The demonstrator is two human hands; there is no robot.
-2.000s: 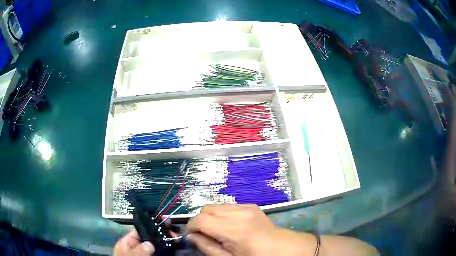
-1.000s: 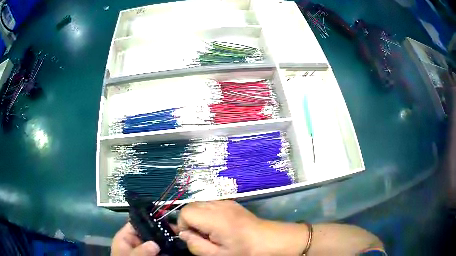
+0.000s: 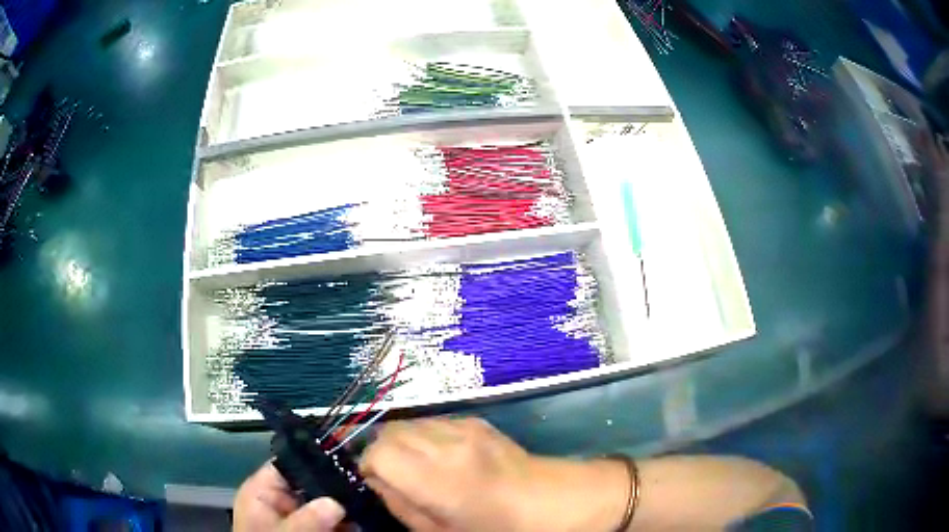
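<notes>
My left hand (image 3: 286,507) grips a black connector housing (image 3: 321,468) at the bottom, tilted, with a row of pale dots. Several wires, some red, stick out of its upper side over the tray's front edge. My right hand (image 3: 447,473) is against the housing's right side, fingers bent and blurred; its fingertips are partly hidden, so I cannot tell if they hold a wire. The off-white tray (image 3: 468,405) holds black wires (image 3: 312,333) front left, purple wires (image 3: 520,317) front right, red wires (image 3: 489,192) and blue wires (image 3: 295,235) behind, and green wires (image 3: 463,86) at the rear.
A slim turquoise-handled tool (image 3: 631,216) lies in the tray's right compartment. Dark wired connectors lie at the left (image 3: 47,145) and at the far right (image 3: 775,83). Another pale tray (image 3: 879,130) stands at the right edge. The bench top (image 3: 125,312) is glossy dark green.
The tray and bench have shifted up in the picture. Both hands stay at the housing, and my right fingers have shifted slightly along it.
</notes>
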